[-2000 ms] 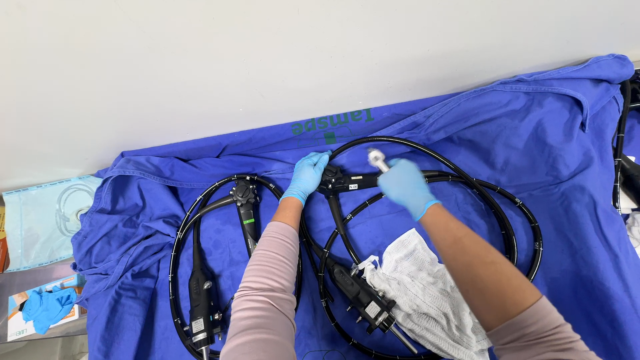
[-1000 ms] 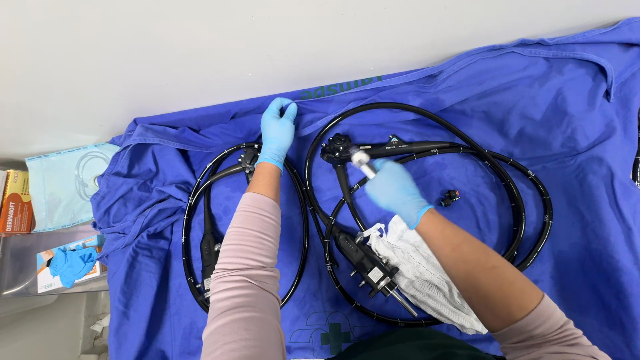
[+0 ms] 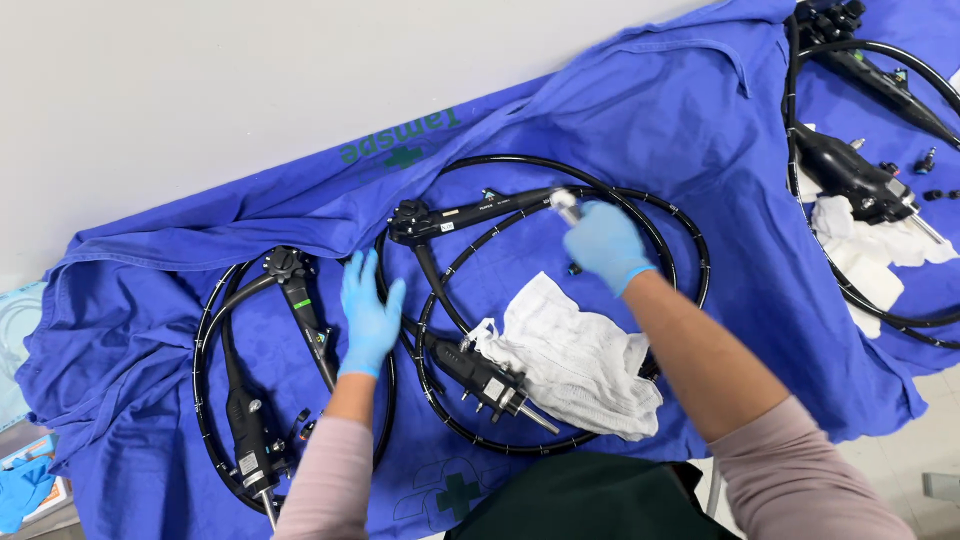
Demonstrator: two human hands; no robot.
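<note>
My right hand [image 3: 609, 244], in a blue glove, grips a small air gun or nozzle with a pale metal tip [image 3: 562, 199], over the insertion tube of the middle flexible endoscope [image 3: 480, 214]. My left hand [image 3: 370, 311], also gloved, has its fingers spread on the blue drape between the middle endoscope and the left endoscope [image 3: 304, 300]; nothing shows in it. The middle endoscope lies coiled, its connector [image 3: 484, 382] beside a crumpled white cloth [image 3: 574, 356]. A small dark part [image 3: 574, 268] lies partly hidden near my right wrist.
A third endoscope [image 3: 847, 169] lies coiled at the right, with white cloths [image 3: 862, 274] and small dark valves [image 3: 926, 161]. Blue drape [image 3: 720, 142] covers the table against a pale wall [image 3: 247, 82]. A blue glove [image 3: 26, 484] and a clear pouch [image 3: 19, 349] are at the far left.
My left hand has come down from the drape's upper area to between the two coils. My right hand, still holding the nozzle, has moved right along the middle endoscope. The view has shifted right.
</note>
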